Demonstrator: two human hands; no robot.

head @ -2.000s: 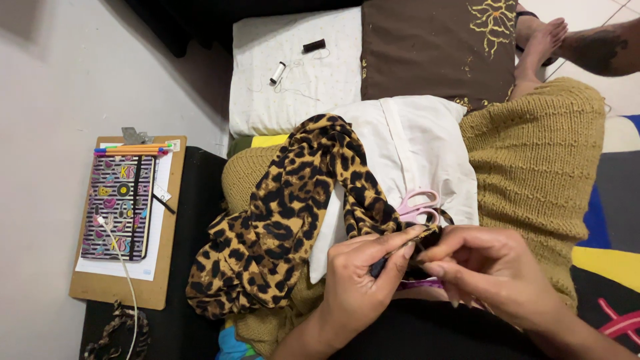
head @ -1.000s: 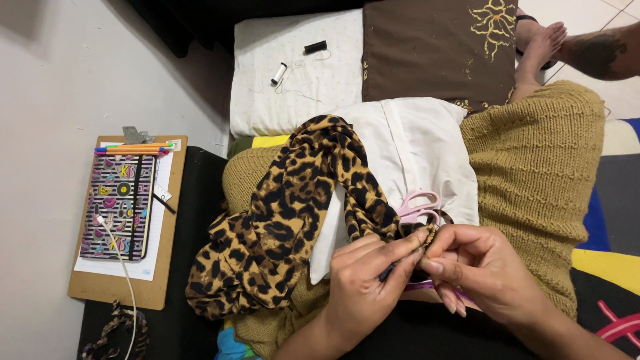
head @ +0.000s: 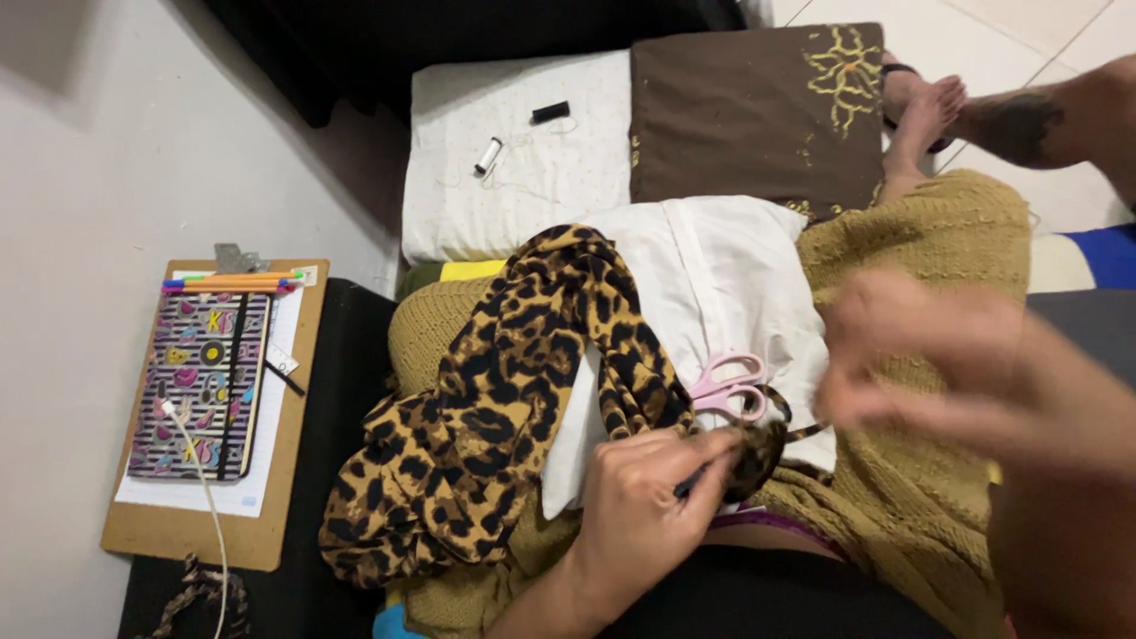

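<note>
The leopard-print fabric lies bunched across my lap and a white cushion. My left hand pinches the gathered end of this fabric between thumb and fingers, beside a small dark part of it. My right hand is raised to the right, away from the fabric, and blurred; its fingertips look pinched together, but whether a needle or thread is between them cannot be seen. Pink-handled scissors rest on the white cushion just above my left hand, their blades hidden.
Black and white thread spools lie on a white cloth-covered surface, next to a brown embroidered cloth. At left, a clipboard holds a striped notebook, pens and a white cable. A mustard knit blanket covers my legs. Another person's leg is at upper right.
My right hand has moved away from the fabric, to the right and up; a second ago it was close to my left hand. My left hand still holds the fabric.
</note>
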